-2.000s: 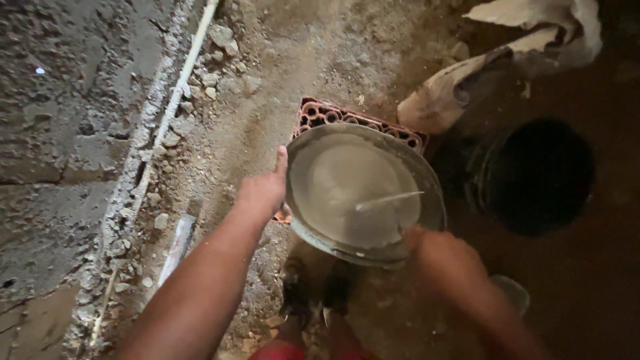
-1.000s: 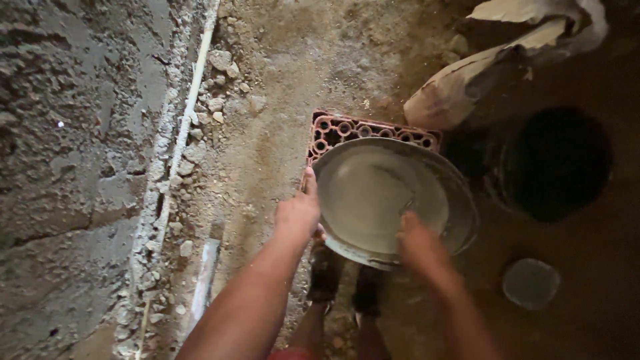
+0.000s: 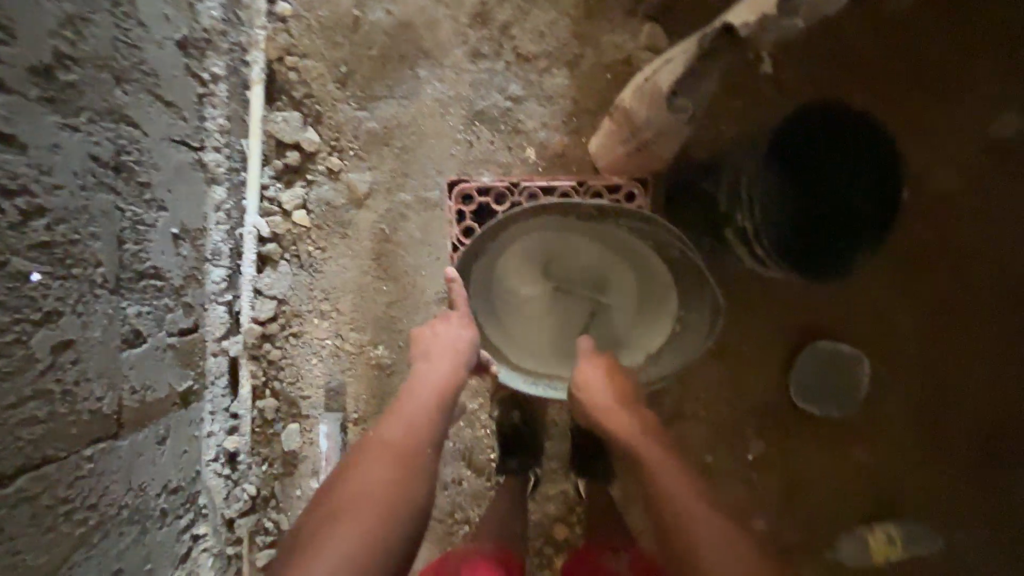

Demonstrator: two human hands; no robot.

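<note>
A wide round basin rests tilted on a red plastic crate, with grey wet mix inside. My left hand grips the basin's left rim, its index finger pointing along the edge. My right hand is closed at the near side of the basin, over the mix. From it a thin tool dips into the mix; its submerged end is hidden and its kind cannot be told.
A rough masonry wall and a pale strip run along the left, beside loose rubble. A torn paper sack, a black bucket and a small translucent container lie to the right. My feet stand just below the basin.
My right hand has moved the tool through the mix, from the basin's right side toward its near middle. My left hand stays at the left rim.
</note>
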